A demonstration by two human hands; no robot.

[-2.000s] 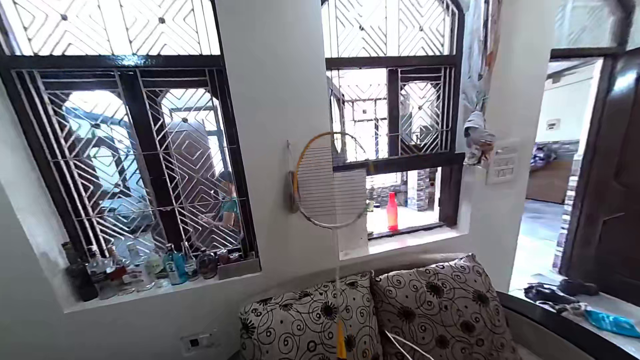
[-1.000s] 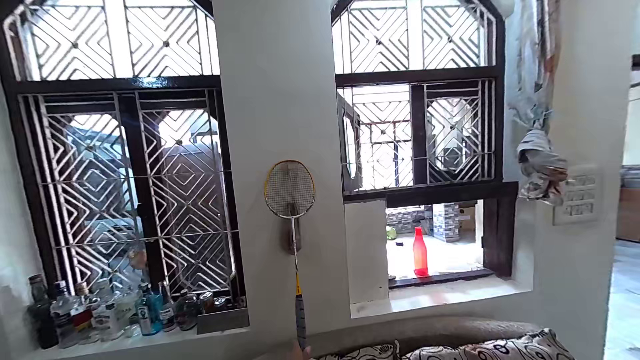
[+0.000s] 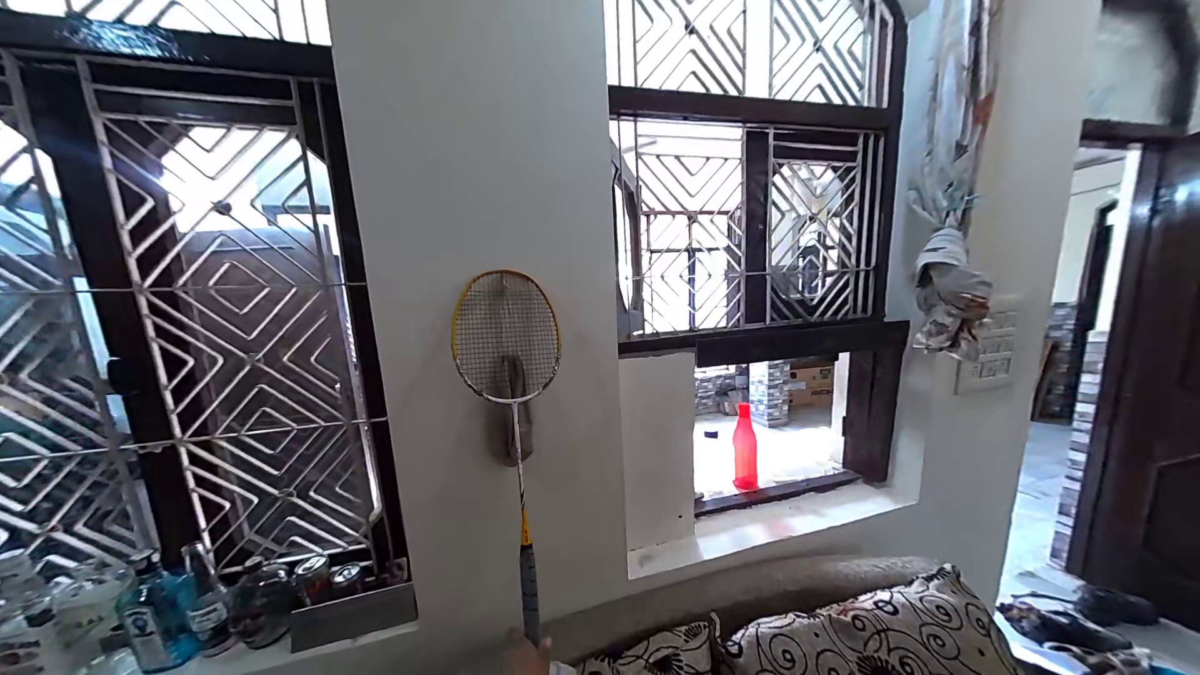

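Observation:
A badminton racket (image 3: 507,337) with a yellow and white frame stands upright in front of the white wall. One hand (image 3: 530,653) at the bottom edge holds the lower end of its dark grip; only the fingers and part of the hand show, and I cannot tell for certain whether it is my left or right. No other hand is seen. Behind the strings and shaft, a dark elongated object (image 3: 516,441) is on the wall. To the right, a red bottle (image 3: 744,450) stands at the window opening.
Patterned cushions (image 3: 844,628) lie on the sofa below the window. Glass bottles (image 3: 155,609) and cans line the left sill beside a grey box (image 3: 354,614). A knotted curtain (image 3: 952,291) hangs near a switch panel (image 3: 989,352). A dark door (image 3: 1148,394) stands at the right.
The racket's head was higher against the window wall two seconds ago and looked tilted; now the racket is upright, with fingers visible at its grip. The view has shifted.

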